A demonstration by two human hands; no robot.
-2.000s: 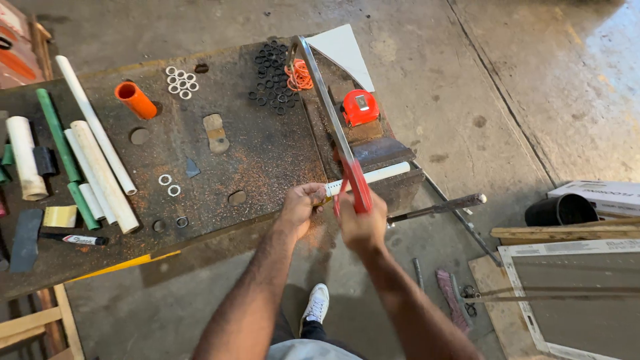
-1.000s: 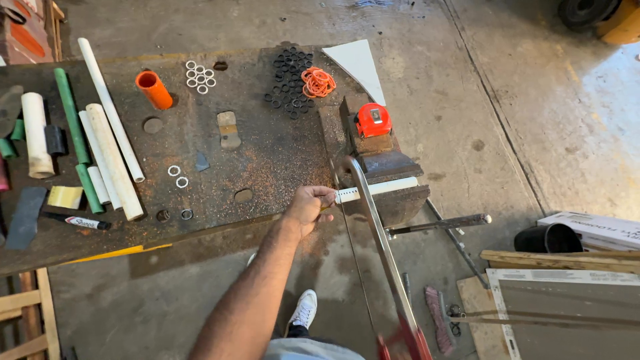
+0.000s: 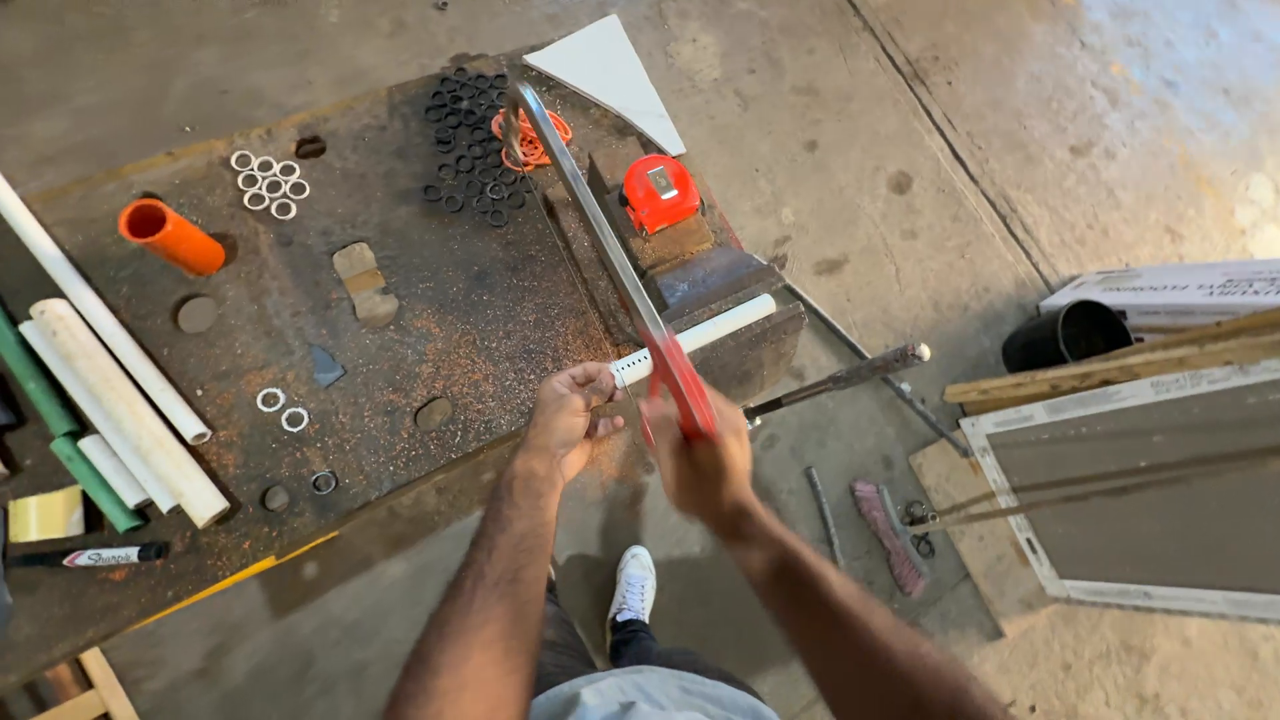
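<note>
A hacksaw (image 3: 600,225) with a steel frame and red handle is gripped by my right hand (image 3: 705,455); its blade crosses near the free left end of a white plastic pipe (image 3: 725,325). That pipe lies clamped in a bench vise (image 3: 765,350), with a row of dark marks on its free part. The fingers of my left hand (image 3: 580,415) are at the pipe's end, thumb and forefinger close together; whether they pinch it is hard to tell. Two white rings (image 3: 295,419) and a group of white rings (image 3: 284,209) lie on the bench at the left.
Black rings (image 3: 465,160), orange cord rings (image 3: 535,140) and a red tape measure (image 3: 662,193) lie around the vise. An orange tube (image 3: 172,237), white pipes (image 3: 130,410), green pipes (image 3: 95,485) and a marker (image 3: 90,556) are at left. The vise handle (image 3: 840,380) juts out right.
A second ago the saw hung lower, its far end near the vise and pipe; now it reaches forward over the bench again. My left hand has stayed by the pipe's end.
</note>
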